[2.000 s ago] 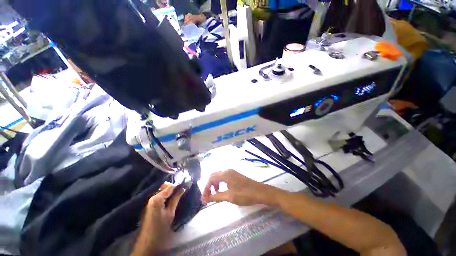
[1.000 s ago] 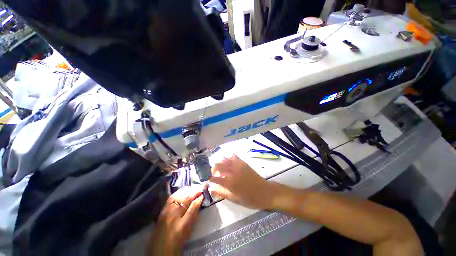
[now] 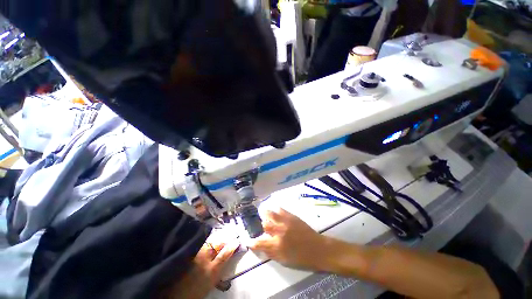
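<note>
The lockstitch sewing machine (image 3: 315, 163) has a white arm with a blue stripe. Its presser foot area (image 3: 232, 225) is brightly lit and washed out. The black fabric (image 3: 116, 239) lies left of the needle, with grey fabric (image 3: 76, 169) heaped beyond it. My left hand (image 3: 213, 263) lies low in front of the needle, fingertips at the bright spot; what lies under them is too bright to tell. My right hand (image 3: 286, 239) is just right of the needle, fingers bent close to the machine head; whether it holds anything is hidden.
A large black cover (image 3: 175, 76) hangs above the head and blocks the upper left. Looped black strips (image 3: 385, 204) and a small blue and yellow-green item (image 3: 321, 200) lie under the arm. A dark bundle (image 3: 441, 173) lies farther right. Ruler markings (image 3: 326, 290) run along the table's front edge.
The view has shifted, with the machine sitting lower and farther right in it. My left hand's fingers have flattened near the needle. The dark piece seen at my fingertips earlier no longer shows clearly.
</note>
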